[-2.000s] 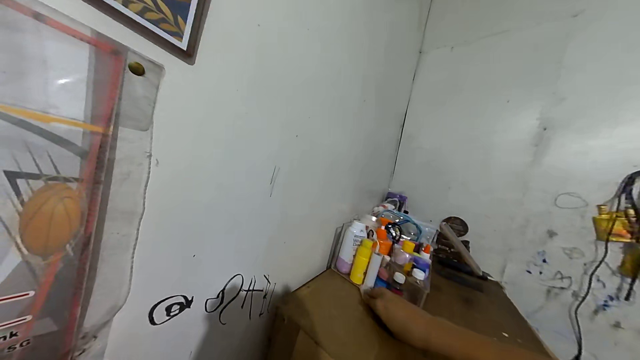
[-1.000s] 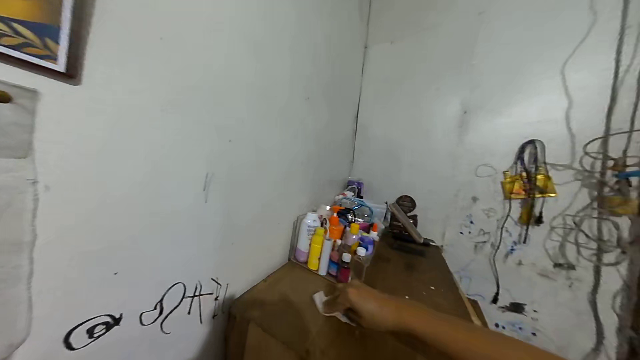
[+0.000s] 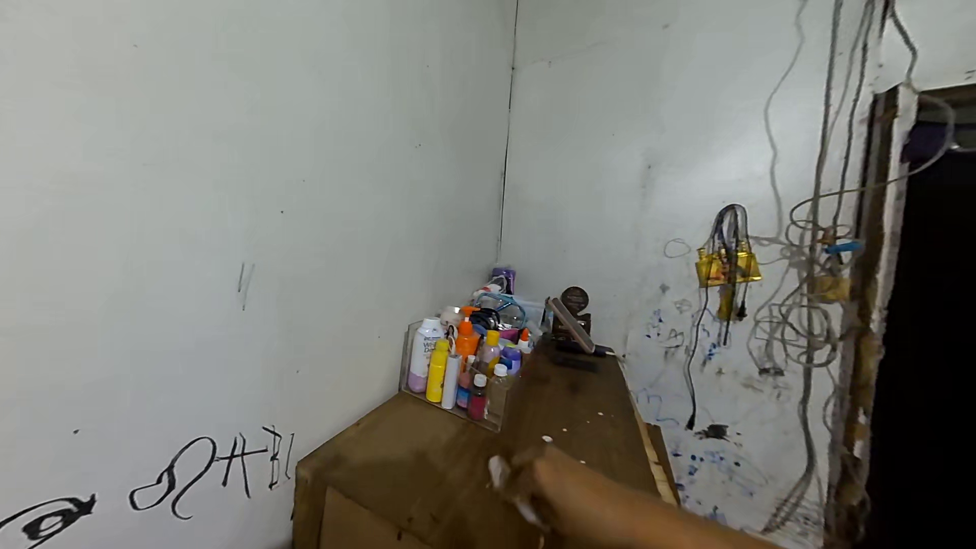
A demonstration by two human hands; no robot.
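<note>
My right hand (image 3: 560,488) reaches in from the lower right, blurred, with a crumpled white cloth or tissue (image 3: 512,488) held under its fingers. It is over the brown wooden cabinet top (image 3: 427,457), near the front. Beyond the hand, a clear plastic organizer (image 3: 409,366) stands against the left wall, packed with bottles: a white and lilac one (image 3: 425,354), a yellow one (image 3: 437,372), an orange pump bottle (image 3: 466,343) and a small red one with a white cap (image 3: 477,398). My left hand is out of the frame.
A phone-like slab (image 3: 570,324) leans at the far end of the top beside a dark round-topped object (image 3: 575,300). Small white bits (image 3: 547,439) lie on the wood. Cables (image 3: 812,343) and a yellow holder (image 3: 728,268) hang on the right wall, next to a dark doorway (image 3: 930,343).
My right hand has moved from beside the bottles toward the front of the cabinet top, and the white cloth or tissue shows under it. The view has swung right.
</note>
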